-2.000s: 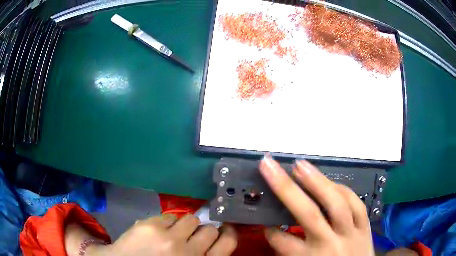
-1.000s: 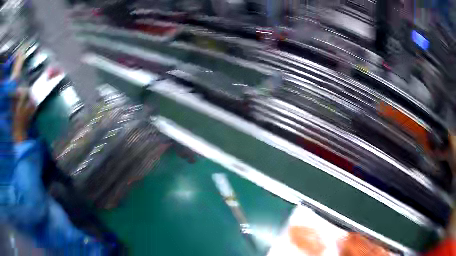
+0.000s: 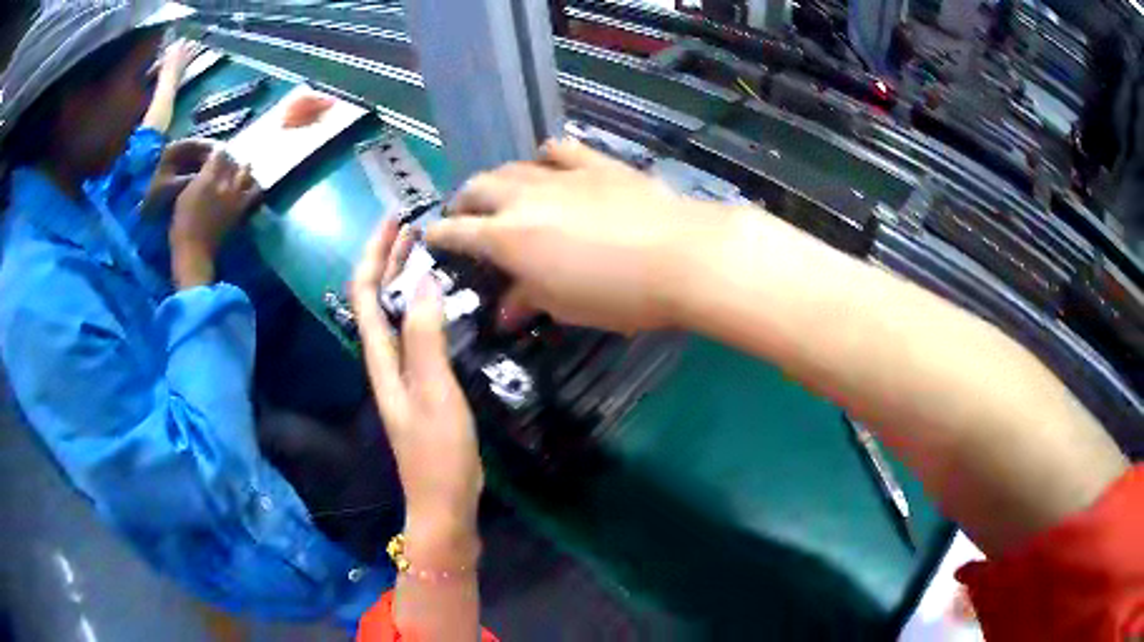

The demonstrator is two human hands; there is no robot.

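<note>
Dark fixtures with silvery and white details [image 3: 508, 381] lie in a group on the green bench, left of my work spot. My left hand [image 3: 429, 395] is upright at their near left side, its fingers against the silvery parts. My right hand [image 3: 583, 238] reaches across from the right, its fingers bent over the dark top of the group. The hands and blur hide the contact, so a firm hold on a fixture cannot be told. The slim tool [image 3: 882, 477] lies on the bench at right. The white-lined tray [image 3: 938, 579] is cut off at the lower right.
A person in blue [image 3: 151, 414] works close on the left at another white tray [image 3: 286, 148] with a copper heap. A grey post [image 3: 483, 82] stands behind my hands. Silvery rails and conveyor channels [image 3: 790, 182] run behind the bench.
The view has swung left from the tray and fixture to the fixture group. Both my hands, over and beside the working fixture two seconds ago, are now at this group.
</note>
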